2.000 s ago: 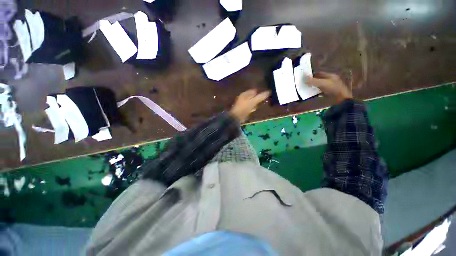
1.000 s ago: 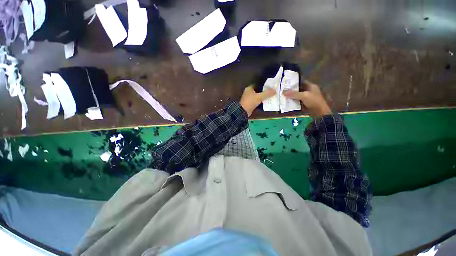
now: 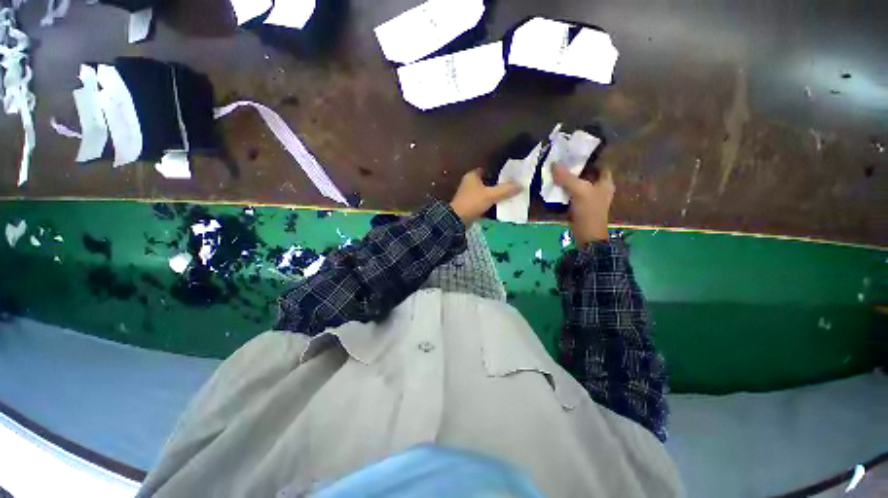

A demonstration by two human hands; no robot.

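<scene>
Two small stacks of dark cut pieces with white paper tops are at the table's near edge. My left hand grips the left stack, thumb on its white top. My right hand grips the right stack, thumb on top and fingers at its right side. The right stack is tilted and sits slightly higher than the left one. The two stacks touch or nearly touch; the fingers beneath are hidden.
White-topped stacks and another lie behind. At left a dark grouped stack lies on a pale lilac strip. White strands lie far left. Scraps litter the green ledge.
Both hands have taken hold of the two stacks and drawn them together. Since a second ago, the right stack has been lifted and tilted apart from the left. The view has shifted.
</scene>
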